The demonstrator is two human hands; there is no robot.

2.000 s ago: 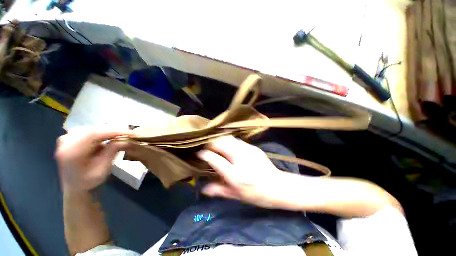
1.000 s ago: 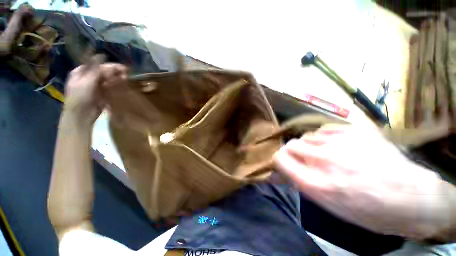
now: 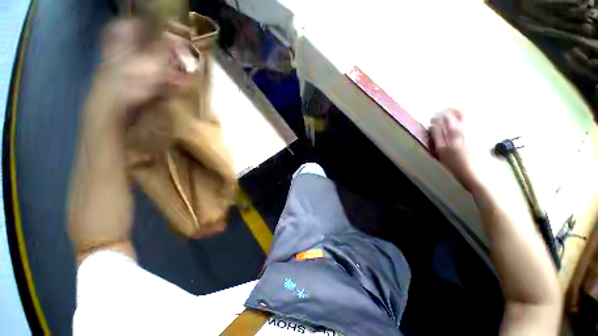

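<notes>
A tan-brown handbag hangs at the left, off my lap, its lower end pointing down toward the floor. My left hand is blurred at the upper left and holds the bag near its top. My right hand rests at the bench's near edge with its fingers curled, at the lower end of a flat red strip. Whether it grips the strip cannot be told. A hammer lies on the bench to the right of my right hand.
The long white bench runs from the top to the lower right. A white board is behind the bag. Small dark-corded metal snips lie by the hammer handle. Brown material is at the right edge. A yellow line marks the dark floor.
The bag has moved from in front of me to the far left, and its open mouth no longer faces me. My right hand has let go of it and moved to the bench edge. The view has turned left.
</notes>
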